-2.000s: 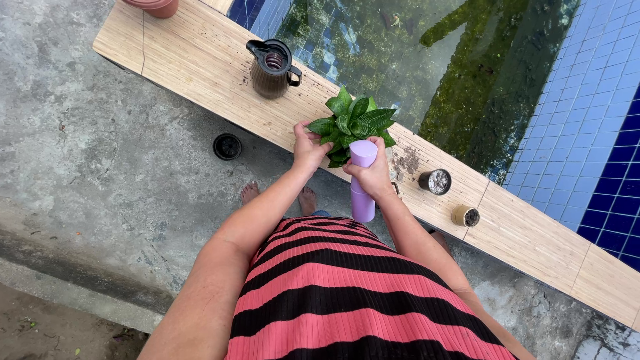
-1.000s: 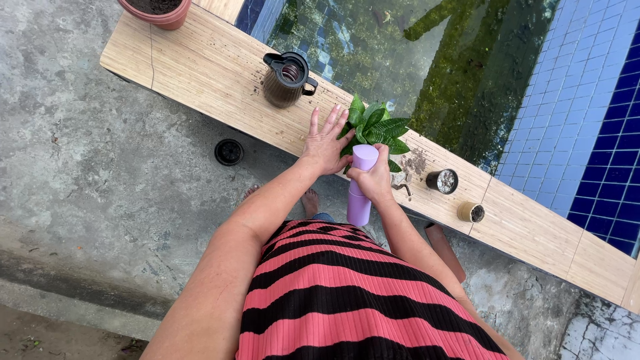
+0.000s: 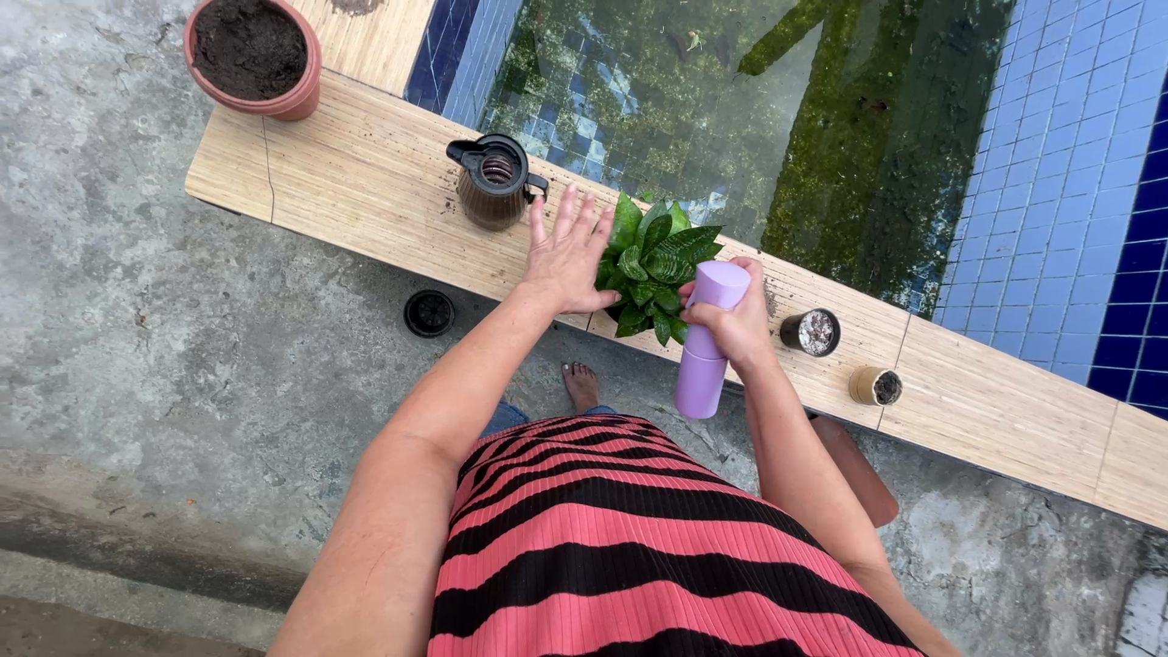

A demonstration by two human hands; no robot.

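My right hand [image 3: 737,315] is closed around a purple spray bottle [image 3: 703,379], upright part tilted over the edge of the tiled ledge. To its left, a leafy green plant [image 3: 652,260] with pale-veined leaves stands on the ledge; its base is hidden. At the plant's left side is my left hand [image 3: 573,260], fingers spread, palm down, thumb by the lower leaves and holding nothing. A dark ribbed jug [image 3: 493,201] with a black spout and handle stands just beyond the left fingertips.
A terracotta-coloured pot of soil [image 3: 306,91] stands at the ledge's left end. Right of my hands are a black cup [image 3: 810,332] with whitish contents and a small tan pot [image 3: 874,386]. A black pot [image 3: 429,313] is on the concrete floor. Greenish pool water [image 3: 693,119] lies behind the ledge.
My left hand was at the leaves with its fingers bent two seconds ago; now its fingers are spread beside the plant. The spray bottle has stayed in my right hand.
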